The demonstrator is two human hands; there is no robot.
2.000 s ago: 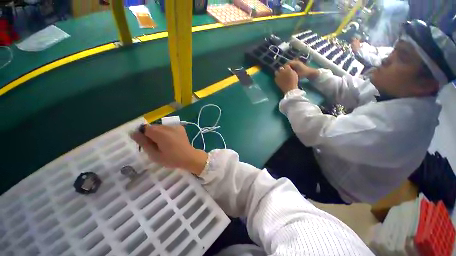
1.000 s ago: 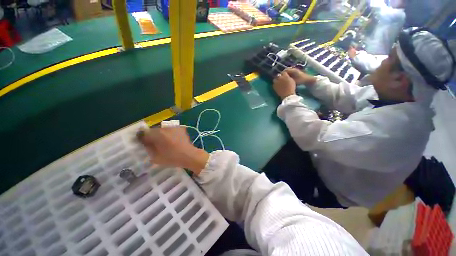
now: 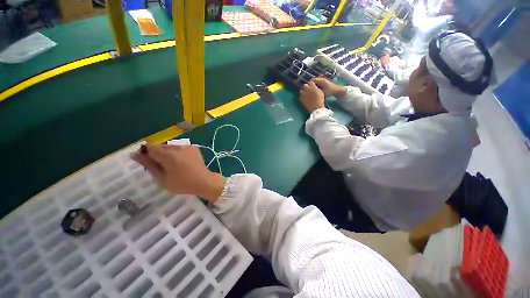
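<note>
My right hand (image 3: 180,169) is over the upper right corner of the white foam tray (image 3: 229,269), with the fingers pinched around a small dark item (image 3: 143,149); most of it is hidden, so I cannot tell what it is. A dark, roughly octagonal housing (image 3: 78,222) with a paler centre lies on the tray at the left. A small silver-grey metal clip (image 3: 128,206) lies to its right, below my hand. My left hand is not in view.
A white block (image 3: 179,141) and coiled white cable (image 3: 225,154) lie behind my hand. A clear plastic bag (image 3: 278,109) lies further right. A yellow post (image 3: 190,70) stands by the conveyor (image 3: 87,110). A person (image 3: 401,151) works at right near a black compartment tray (image 3: 285,68).
The whole view has shifted, so things appear further left. My right hand stays over the tray's upper right corner. The neighbouring person's head has turned away and lowered.
</note>
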